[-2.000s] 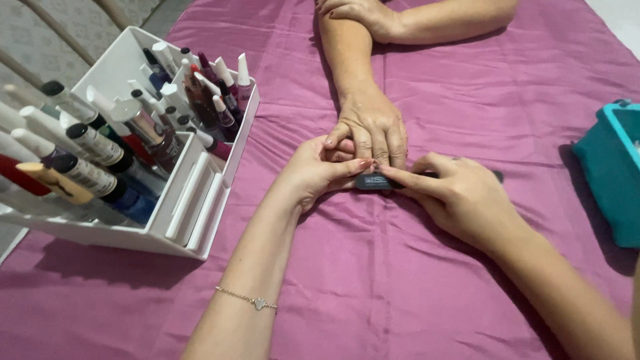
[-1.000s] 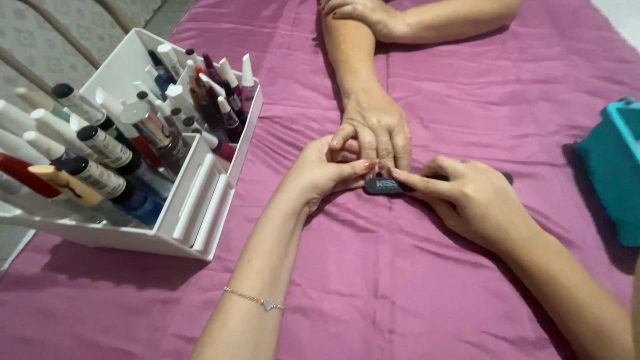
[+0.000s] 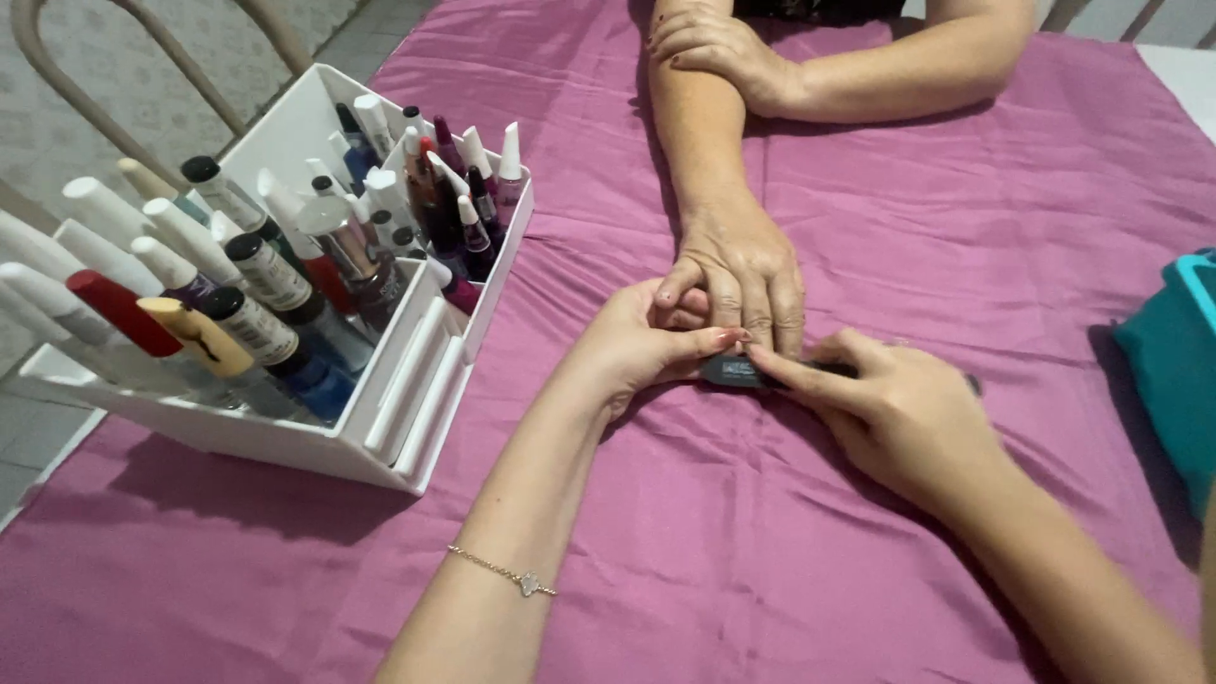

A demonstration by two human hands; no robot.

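Observation:
Another person's hand (image 3: 746, 271) lies palm down on the pink cloth, fingers toward me. My left hand (image 3: 655, 347), with a thin bracelet (image 3: 528, 581) on its wrist, grips a finger of that hand near the tip, thumb on top. A dark nail file (image 3: 736, 370), bearing pale writing, is in my right hand (image 3: 883, 399), its end against the held fingertip. My right index finger lies along the file and nearly touches my left thumb. The file's middle is partly hidden by my fingers.
On the left stands a white plastic organizer (image 3: 256, 454) full of nail polish bottles (image 3: 332, 247). A teal plastic basket (image 3: 1164, 351) is at the right edge. The person's other hand (image 3: 727, 57) rests on their forearm at the top. A metal-framed chair (image 3: 176, 71) stands behind the organizer.
The nail file and my right hand have shifted slightly at the fingertip. My left hand keeps its hold on the other person's finger.

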